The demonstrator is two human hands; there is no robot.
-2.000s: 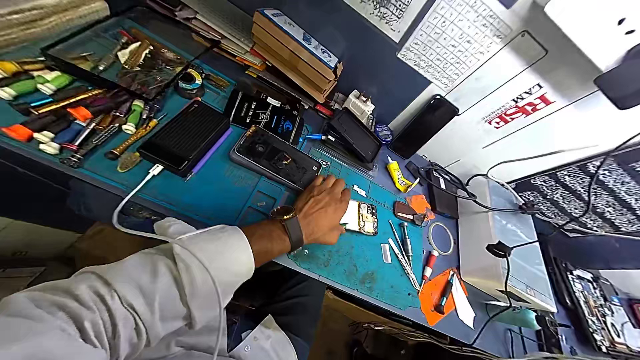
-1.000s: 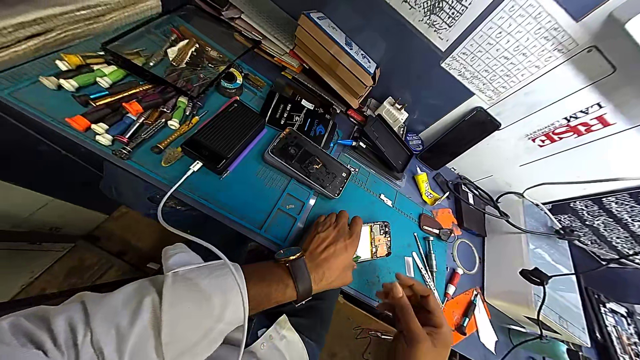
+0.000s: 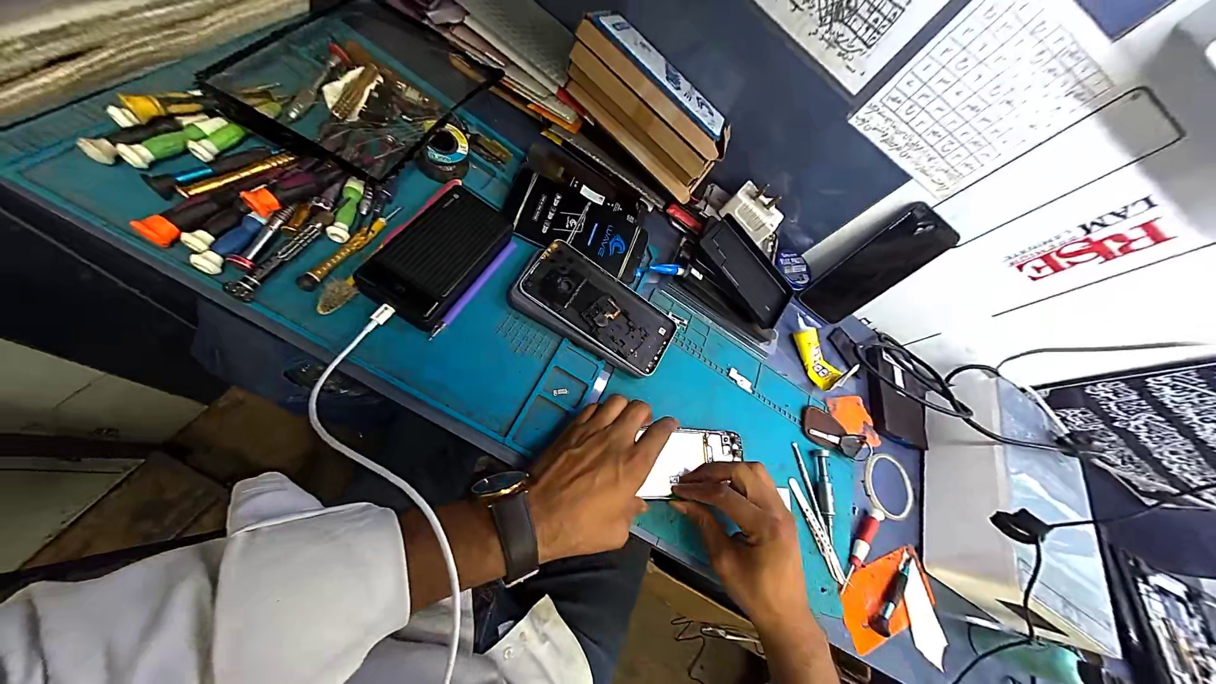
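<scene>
An opened phone frame (image 3: 701, 450) with a white inner panel and exposed parts at its right end lies on the teal repair mat (image 3: 708, 389). My left hand (image 3: 597, 470) rests over its left end, fingers on its edge. My right hand (image 3: 746, 518) touches its lower right part with thumb and fingertips together; whether a small part is between them is hidden. Another phone with its internals exposed (image 3: 597, 309) lies above my left hand. Tweezers (image 3: 815, 527) and a screwdriver (image 3: 825, 489) lie just right of my right hand.
Several screwdrivers (image 3: 275, 190) crowd the mat's left side, near a black ribbed device (image 3: 437, 255) with a white cable (image 3: 356, 456) crossing my left forearm. Cardboard boxes (image 3: 636, 114) stand behind. A yellow glue tube (image 3: 817, 358), a wire coil (image 3: 889, 486) and orange pieces (image 3: 869, 608) lie right.
My right hand, absent two seconds ago and raised off the mat one second ago, has come onto the opened phone frame. My left hand stays at the frame's left end.
</scene>
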